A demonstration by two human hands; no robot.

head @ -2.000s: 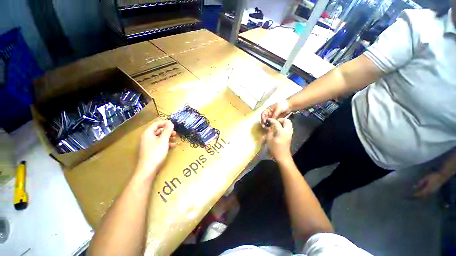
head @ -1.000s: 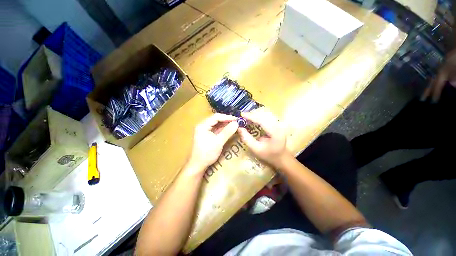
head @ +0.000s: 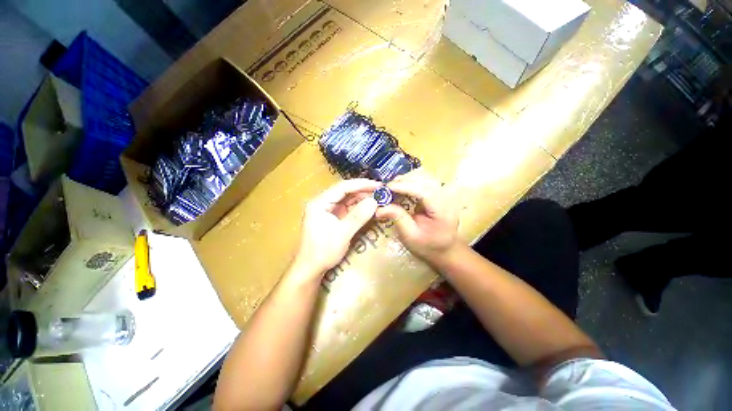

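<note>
My left hand [head: 333,225] and my right hand [head: 421,221] meet over the cardboard. Their fingertips hold a small dark round thing [head: 383,196] with a pale ring-like face between them; what it is exactly cannot be told. Just beyond my fingers, a row of flat wired parts [head: 357,144] lies side by side on the cardboard bench cover [head: 433,120], pale edges upward, thin black wires fringing it. An open carton [head: 245,181] to the left is filled with jumbled shiny dark parts [head: 213,156].
A closed white box [head: 514,40] stands at the far side. A yellow utility knife [head: 144,265] and a clear bottle [head: 88,331] with a black lid lie on the white surface at left. Small cartons [head: 88,233] and a blue crate [head: 104,120] stand at far left. A person's dark-clothed legs [head: 642,201] show at right.
My right hand has moved from beside the other person's hand to meet my left over the cardboard. That person's hands have left view. The camera view has shifted; the small round thing stays between my fingertips.
</note>
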